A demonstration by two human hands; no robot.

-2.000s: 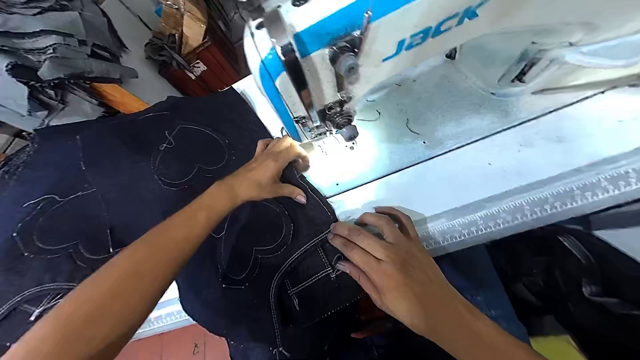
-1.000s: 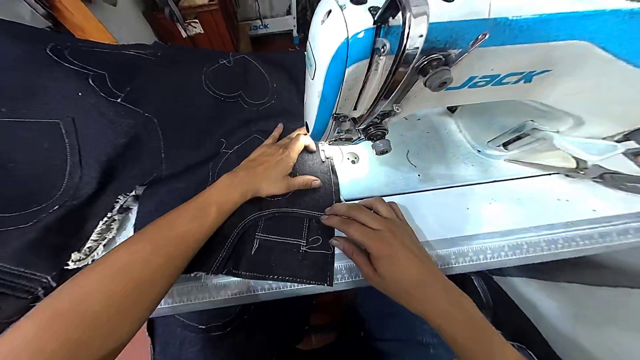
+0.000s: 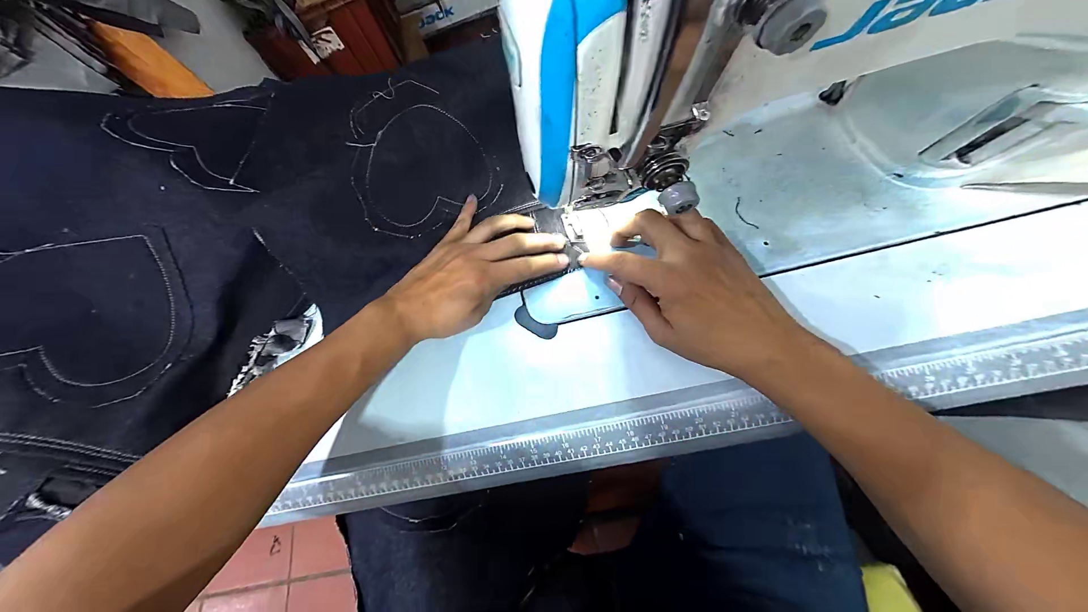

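Note:
Dark denim cloth (image 3: 306, 204) with light heart-shaped stitching spreads across the left of the table and up to the head of a Jack sewing machine (image 3: 557, 102). My left hand (image 3: 463, 276) lies flat on the cloth's edge, fingers stretched toward the presser foot (image 3: 578, 223). Just right of the foot is my right hand (image 3: 680, 280), its fingers bent and its index fingertip at the cloth edge close to my left fingertips. Whether the right fingers pinch the cloth cannot be told. Bright lamp light washes out the needle area.
A printed ruler scale (image 3: 595, 444) runs along the table's front edge. The machine's arm and bed fill the upper right. A worn, frayed patch of cloth (image 3: 276, 344) shows near my left forearm. Behind the cloth stand a reddish wooden box (image 3: 361, 42) and an orange piece (image 3: 144, 59).
The stitched pocket-like piece of denim that lay under my hands in front of the foot is gone from there. My right hand has moved up beside the presser foot. The view has shifted closer.

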